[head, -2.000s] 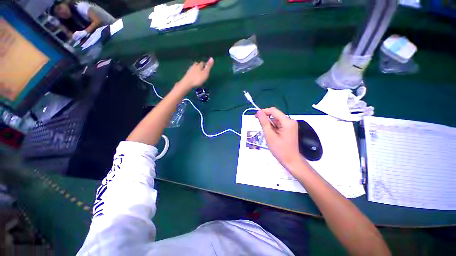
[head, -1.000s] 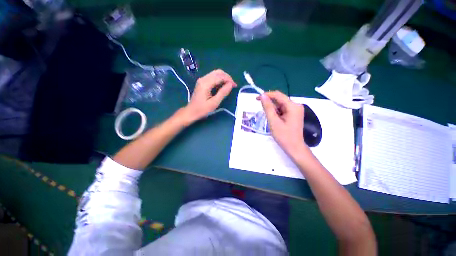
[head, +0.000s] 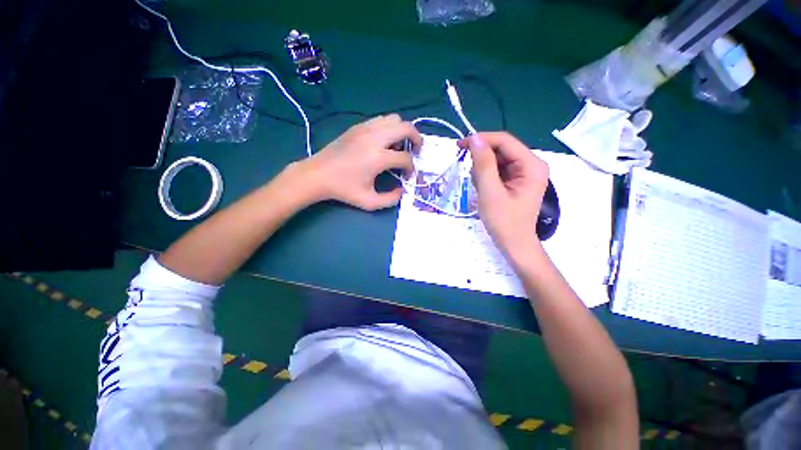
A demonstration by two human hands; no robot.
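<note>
The white cable (head: 285,92) runs from the upper left across the green bench to my hands and loops over the instruction sheet (head: 439,255). My right hand (head: 509,189) pinches the cable just behind its slim white plug, which points up and away. My left hand (head: 364,167) is beside it at the sheet's left edge, fingers curled at the cable loop; the fingers partly hide whether they grip it. The black mouse (head: 549,214) is partly hidden behind my right hand.
A small circuit module (head: 306,58) lies beyond my left hand. A tape roll (head: 191,188), crinkled clear plastic (head: 215,105) and a flat black slab (head: 156,121) are at left. White gloves (head: 604,137), a wrapped post (head: 641,66) and record sheets (head: 694,255) are at right.
My left hand has come back from reaching forward left and now is beside the cable loop near my right hand. My right hand still holds the plug end. The view has tilted down.
</note>
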